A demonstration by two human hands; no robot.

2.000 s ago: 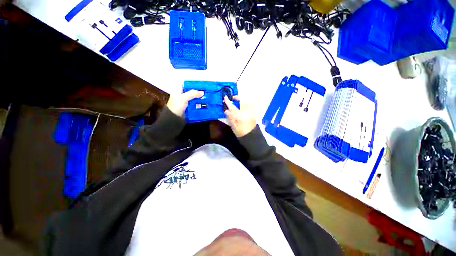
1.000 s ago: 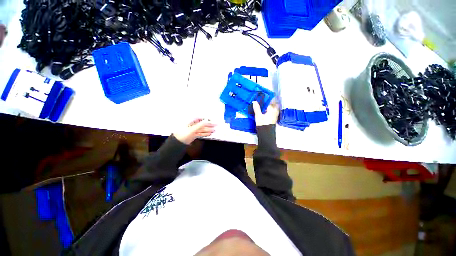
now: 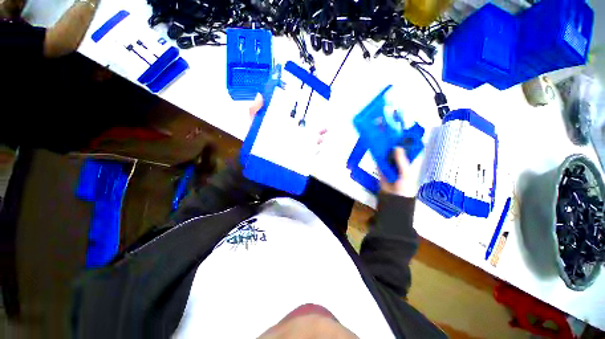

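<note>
My left hand holds a flat retail box, white with blue end flaps and a picture of two black plugs. The box hides most of the hand. My right hand grips a blue insert, tilted and blurred by motion. A dark cable part shows on it near my fingers. Under the insert, another flat box lies partly hidden on the table. To its right is the fanned stack of retail boxes. A small pile of blue inserts lies behind the held box.
A black cable pile runs along the back. Tall blue insert stacks stand back right. A grey basin of black parts, a blue pen and a short orange-pale tool are at right. Another person's arm shows top left.
My left hand was empty at the table edge and now holds a flat box. My right hand still holds the insert, now tilted more steeply. The view has shifted and turned.
</note>
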